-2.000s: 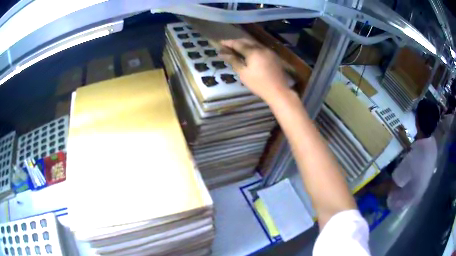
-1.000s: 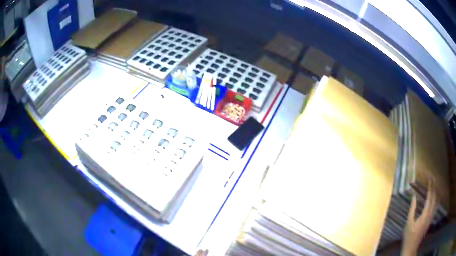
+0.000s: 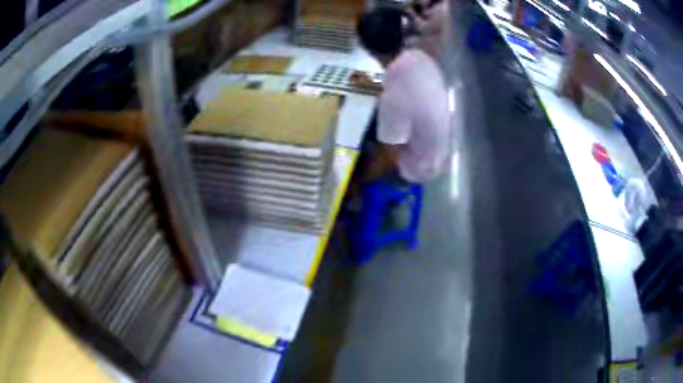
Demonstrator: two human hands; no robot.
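Observation:
Neither of my hands shows. Nearest in front of me, at the left, a tall stack of part trays [image 3: 123,277] with a tan cover sheet [image 3: 64,187] on top stands beside a metal post [image 3: 176,157]. Part of another tan surface [image 3: 45,336] is cut off at the lower left. Beyond the post, a second tray stack [image 3: 258,179] with a tan top stands on the white bench. White and yellow papers [image 3: 262,303] lie at the bench's near corner. The picture is blurred.
A person in a pink shirt [image 3: 416,112] sits on a blue plastic stool [image 3: 389,217] at the bench, by a tray with dark pockets [image 3: 333,76]. A grey floor aisle [image 3: 412,314] runs down the middle. Another white bench [image 3: 592,187] stands at the right, with a blue stool [image 3: 565,265] beside it.
The view has swung right, from the bench with the white trays, red bin and phone to the aisle and seated person. The hand at the stack has left the picture.

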